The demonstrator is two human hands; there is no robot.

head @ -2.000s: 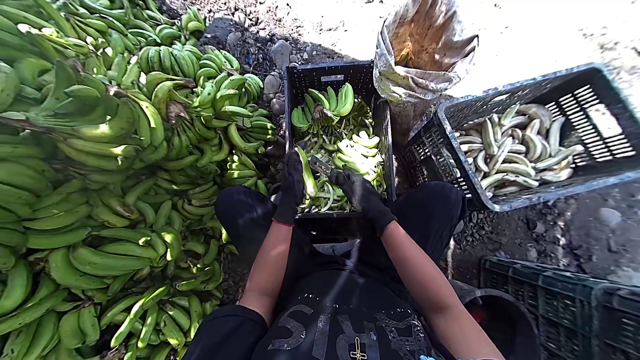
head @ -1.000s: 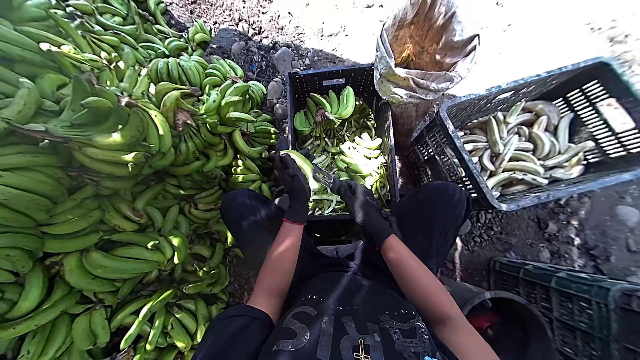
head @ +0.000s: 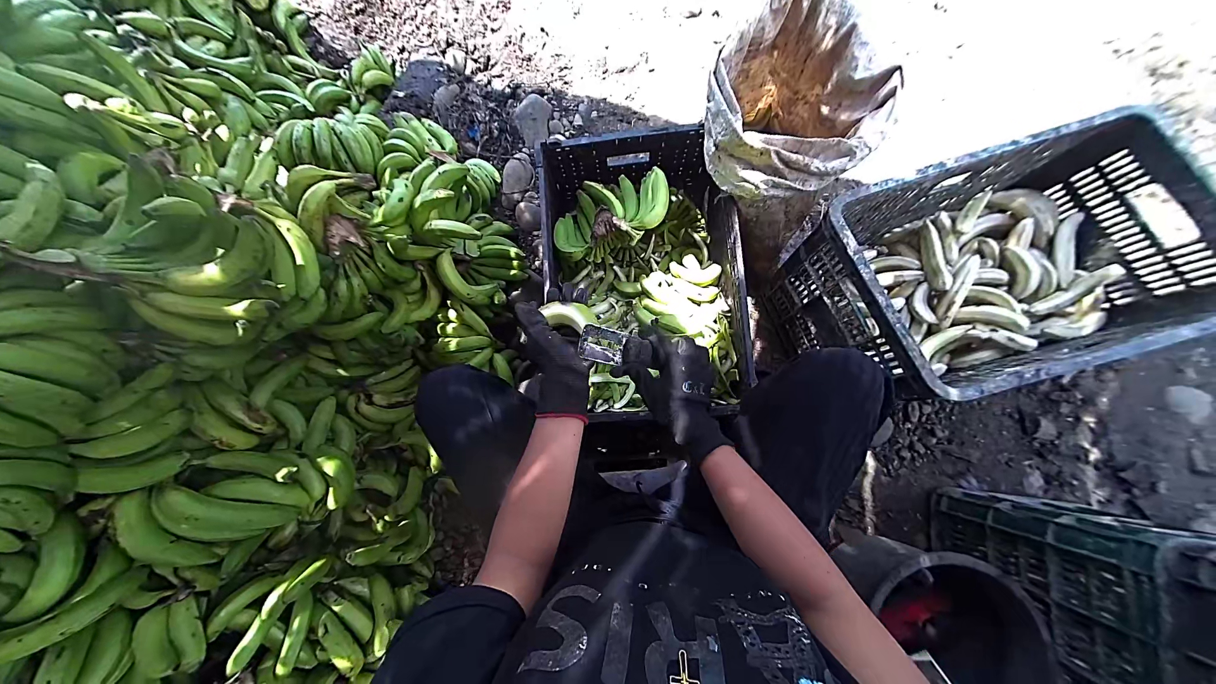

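My left hand [head: 556,356], in a black glove, holds a partly peeled green plantain [head: 568,315] over the near left part of a black plastic crate [head: 744,313]. In my right hand [head: 676,380], also gloved, is a peeler-like tool [head: 604,345] with a wide metal head, beside the plantain. The crate between my knees holds a green plantain bunch [head: 617,217], green peels [head: 622,391] and sunlit pale green pieces [head: 679,299]. Peeled plantains [head: 988,275] lie in a second black crate [head: 1073,366] at the right, which is tilted.
A large heap of green plantain bunches [head: 209,380] fills the left side. A worn sack [head: 760,161] stands behind the crates. At the lower right are a dark round bucket [head: 988,608] with something red inside and a dark green crate [head: 1054,570]. Stones [head: 532,119] lie behind the middle crate.
My left hand and the plantain have shifted from upright over the crate to a more slanted position at its left side. The tool's wide head now shows plainly.
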